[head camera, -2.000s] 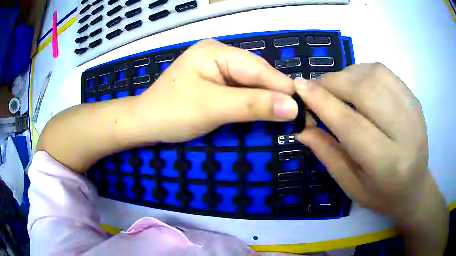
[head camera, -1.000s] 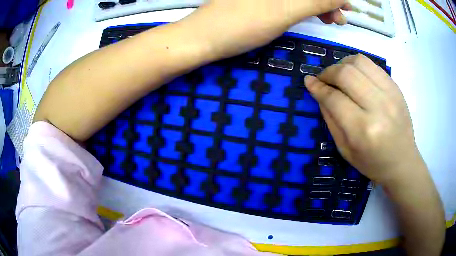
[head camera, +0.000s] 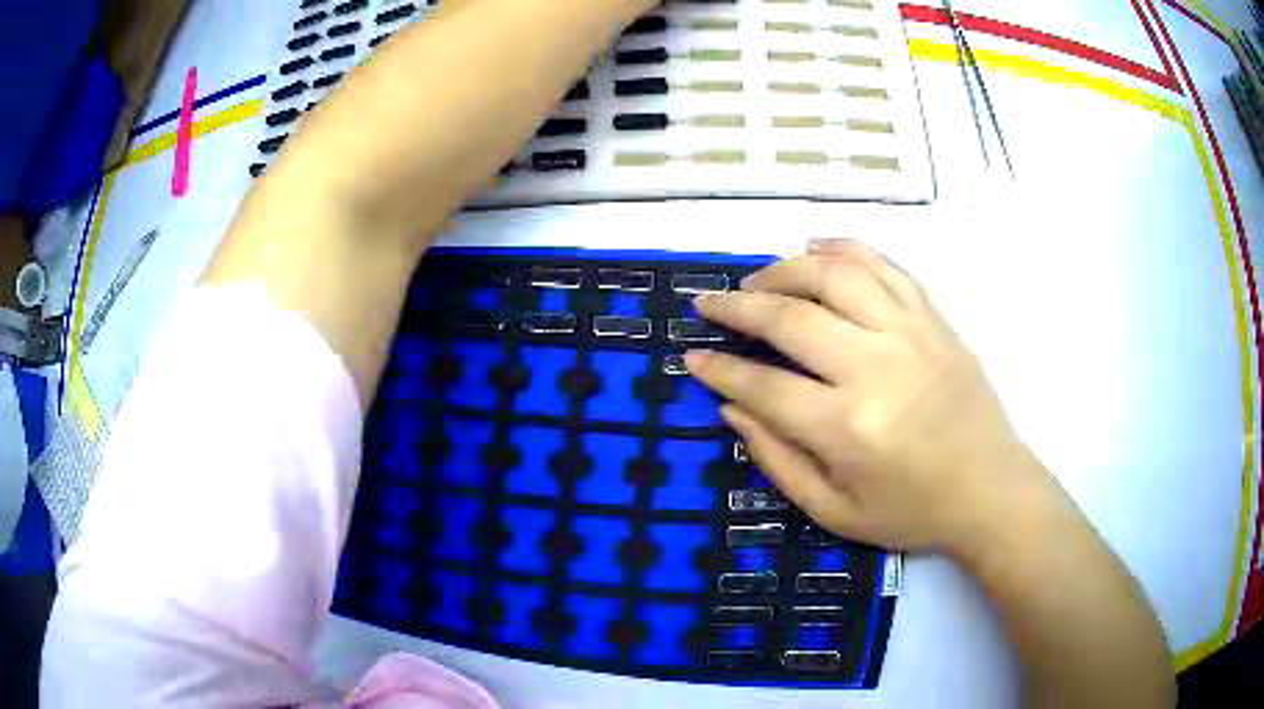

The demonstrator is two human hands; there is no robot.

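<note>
The blue and black tray (head camera: 555, 464) lies before me. Small black parts with bright outlines (head camera: 622, 327) sit in its top rows and in its right columns. My right hand (head camera: 887, 402) lies over the tray's right side, fingers slightly spread, fingertips down at the upper slots. A small part (head camera: 677, 364) shows at the edge of its fingertips; whether they grip it is hidden. My left forearm crosses to the top edge over the white tray (head camera: 776, 180); my left hand is cut off beyond the edge.
The white tray holds rows of black parts (head camera: 641, 86) and tan slots (head camera: 787, 122). Thin tweezers (head camera: 981, 97) lie to its right. A pink stick (head camera: 185, 132) and a slim greyish tool (head camera: 122, 284) lie at the left. Yellow and red tape (head camera: 1040, 45) edges the bench.
Two seconds ago both hands held a dark part together over the tray. My left hand then moved away over the white tray and out at the top; my right hand moved down onto the blue tray.
</note>
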